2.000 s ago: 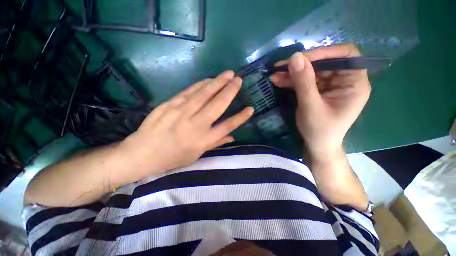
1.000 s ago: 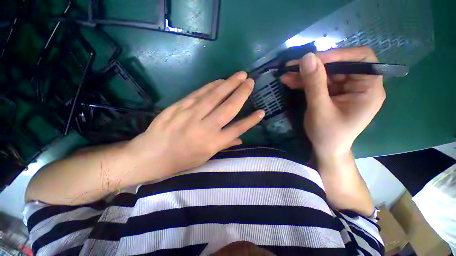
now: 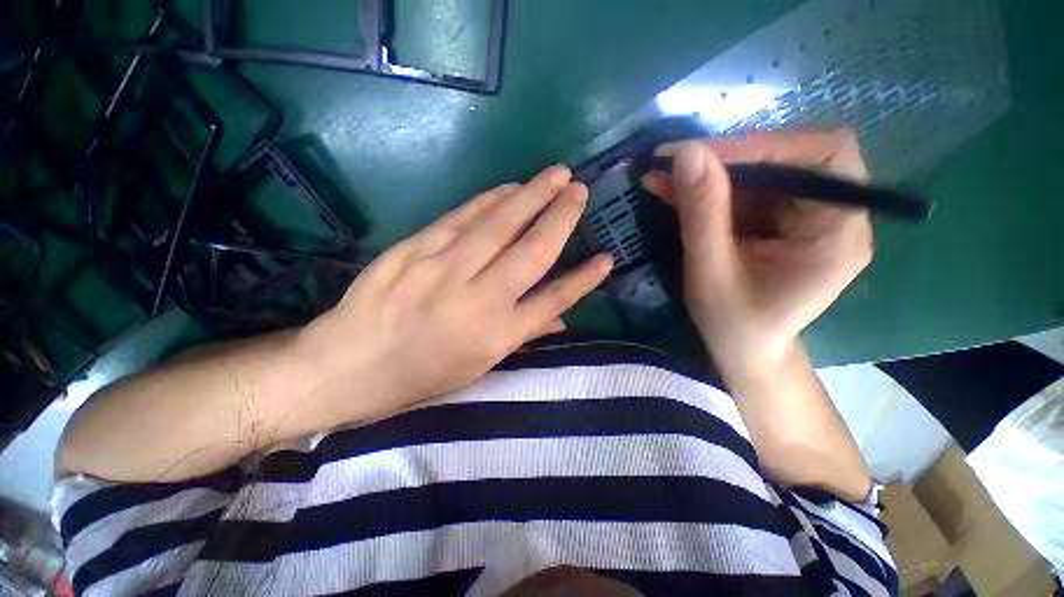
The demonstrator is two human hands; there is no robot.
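Observation:
My right hand (image 3: 776, 239) holds dark tweezers (image 3: 817, 187) like a pen, their tip end low over the upper part of a black plastic frame (image 3: 636, 142). The tweezers' rear end is blurred. My left hand (image 3: 449, 280) lies flat, fingers spread, with its fingertips on the frame's left side and hiding part of it. Rows of small bars (image 3: 618, 227) show through the frame's window. A clear sheet (image 3: 933, 88) with rows of small marks and bright glare runs to the upper right, partly under my right hand. The exact tweezer tip contact cannot be told.
A tangled pile of black frames (image 3: 216, 146) lies at the left on the green tabletop (image 3: 968, 262). Another frame (image 3: 441, 79) lies at the top. Below the table edge at the right are a cardboard box (image 3: 974, 525) and white plastic (image 3: 1033, 461).
The tweezers' rear end has tilted downward and my right hand has shifted slightly left. My left hand stays nearly still over the last second. The view shifted a little between the earlier frames.

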